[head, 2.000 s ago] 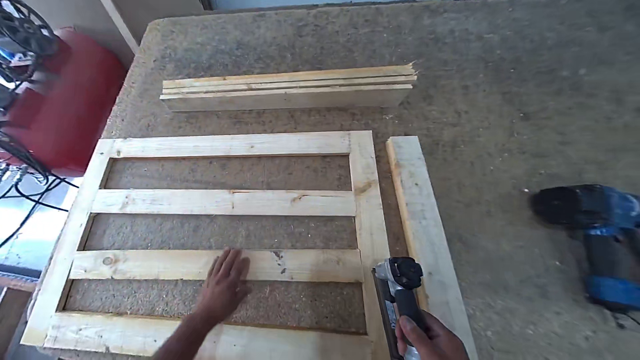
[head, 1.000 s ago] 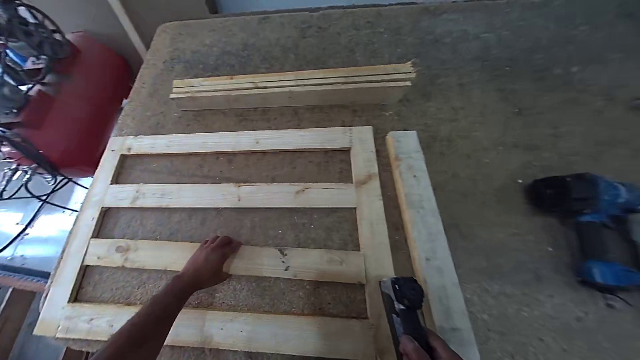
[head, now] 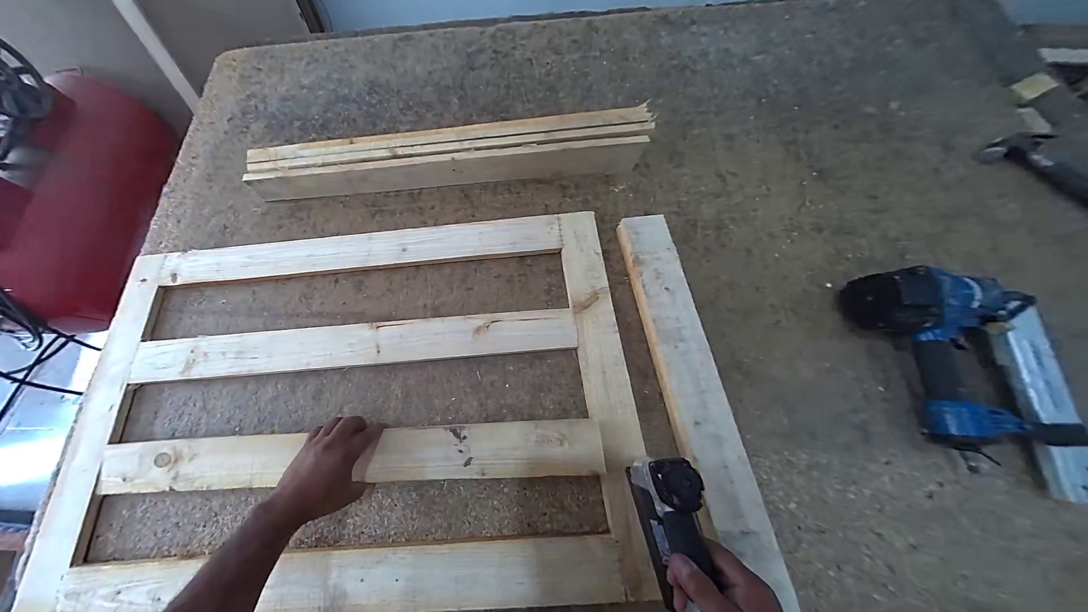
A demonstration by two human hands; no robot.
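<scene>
My left hand grips the third slat of a slatted wooden frame lying flat on the workbench. The slat's right end meets the frame's right upright, and dark marks show on its face. My right hand is closed around the handle of a pneumatic nailer or stapler, held over the lower part of that upright. Just right of the frame lies a loose wooden board, set lengthwise. The lower part of my right hand is cut off by the picture's edge.
Several stacked wooden boards lie beyond the frame. A blue and black nail gun rests on the right, with a hammer and wood offcuts farther back. A red tank and black hoses stand beyond the bench's left edge.
My left hand has gone from lying flat with spread fingers on the third slat to gripping it. The slat's left end has shifted a little. The tool remains in my right hand.
</scene>
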